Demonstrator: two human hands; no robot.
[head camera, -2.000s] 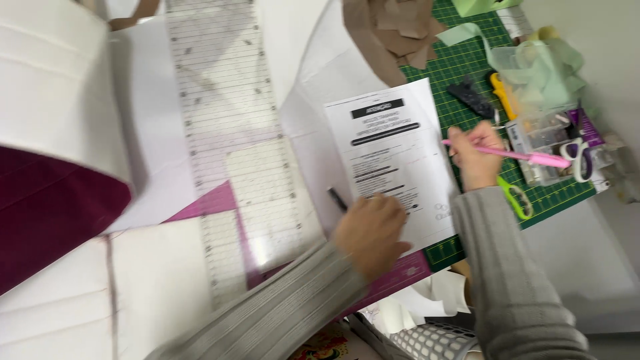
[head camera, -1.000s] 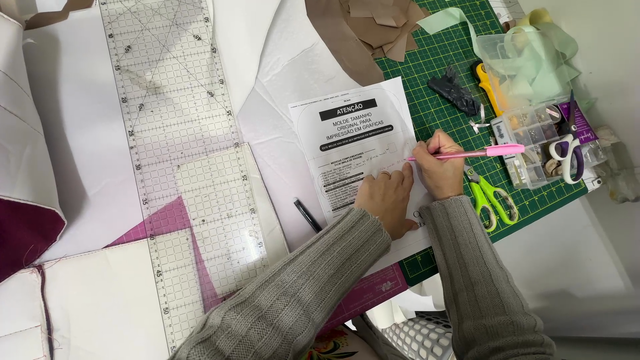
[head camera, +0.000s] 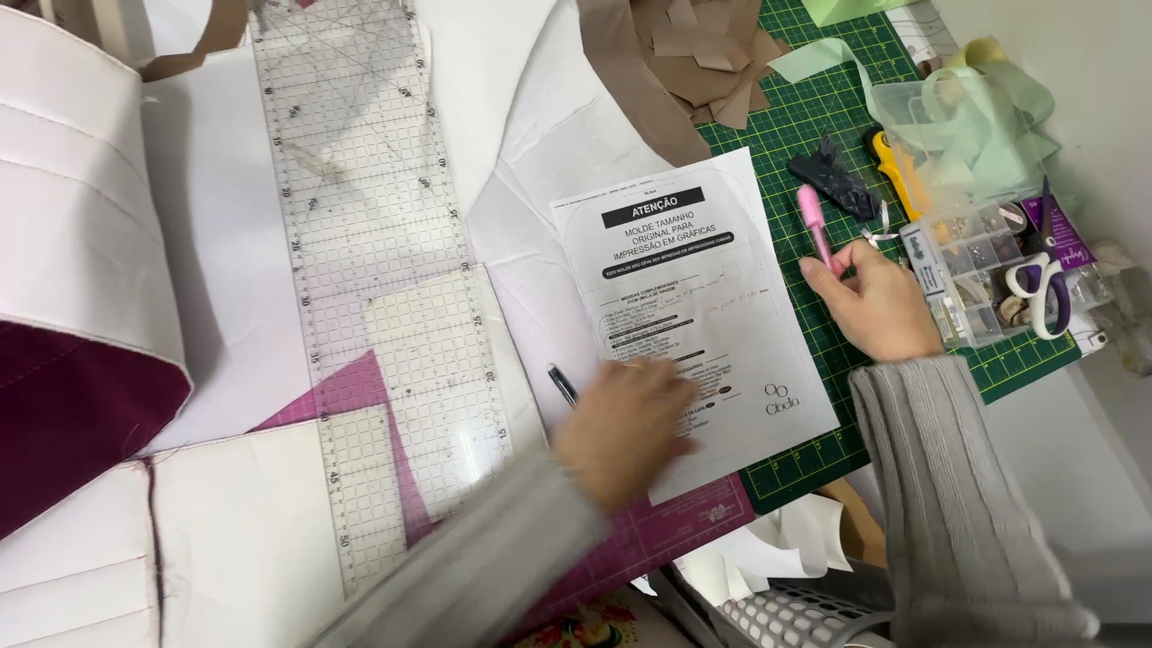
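The printed paper sheet (head camera: 756, 360) lies partly on the green cutting mat (head camera: 792, 261). My left hand (head camera: 630, 432), motion-blurred, is over the sheet's lower left part; nothing shows in its grip. Beside the sheet's right edge, my right hand (head camera: 877, 301) holds a pink pen (head camera: 814, 220) with its thick pink end pointing up and away. A dark pen (head camera: 562, 384) lies just left of the sheet. Light handwriting shows among the print. The green-handled scissors seen earlier are out of sight, around where my right hand and sleeve now are.
A clear ruler (head camera: 360, 225) lies across white material at left, near maroon fabric (head camera: 81, 414). Brown scraps (head camera: 702, 54) top the mat. At right are a black bundle (head camera: 832, 180), a yellow rotary cutter (head camera: 893, 171), a compartment box (head camera: 972, 261) and purple-and-white-handled scissors (head camera: 1039, 288). Below stands a perforated basket (head camera: 792, 616).
My right hand has moved off the sheet to its right, and the pink pen has swung from roughly level to pointing away. My left hand has shifted left over the sheet.
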